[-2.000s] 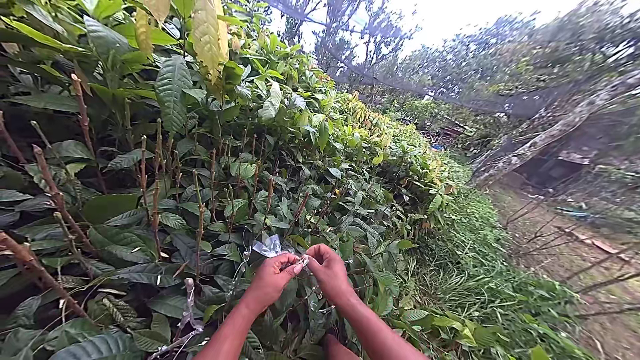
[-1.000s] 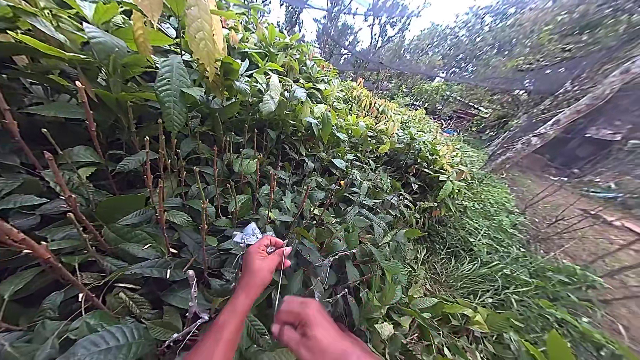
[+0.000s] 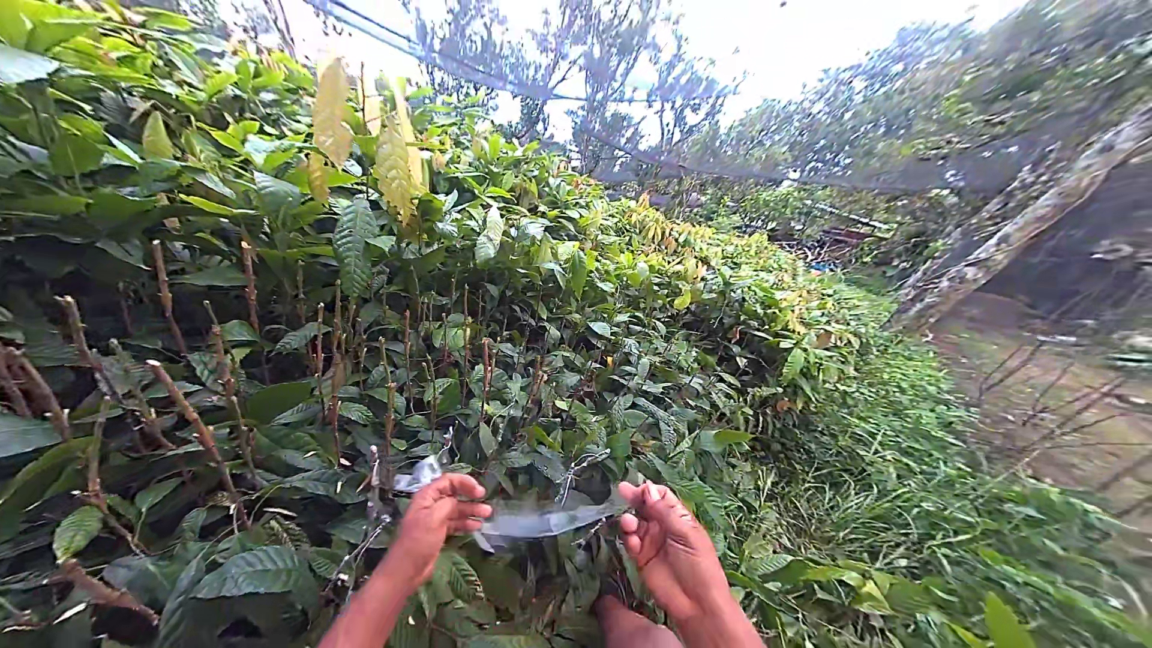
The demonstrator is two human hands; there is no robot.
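Between my two hands a strip of clear plastic film [image 3: 549, 522] is stretched roughly level, low in the middle of the view. My left hand [image 3: 443, 515] is at its left end, fingers curled; a crumpled piece of clear plastic [image 3: 419, 473] shows just behind that hand. My right hand [image 3: 661, 531] pinches the strip's right end between thumb and fingers. Behind the film, a thin stem wrapped in plastic [image 3: 576, 470] stands among green leaves. Another wrapped stem [image 3: 375, 481] is left of my left hand.
Cut brown stems [image 3: 193, 418] rise from dense leafy plants [image 3: 270, 576] on the left. Long grass [image 3: 864, 486] runs along the right side, beside bare soil [image 3: 1017, 360]. A leaning trunk [image 3: 1017, 238] and dark shade netting [image 3: 684, 162] are farther back.
My hands were close together, then the right one dropped lower and nearer; now they are apart with the film spread between them. The view has shifted to the left.
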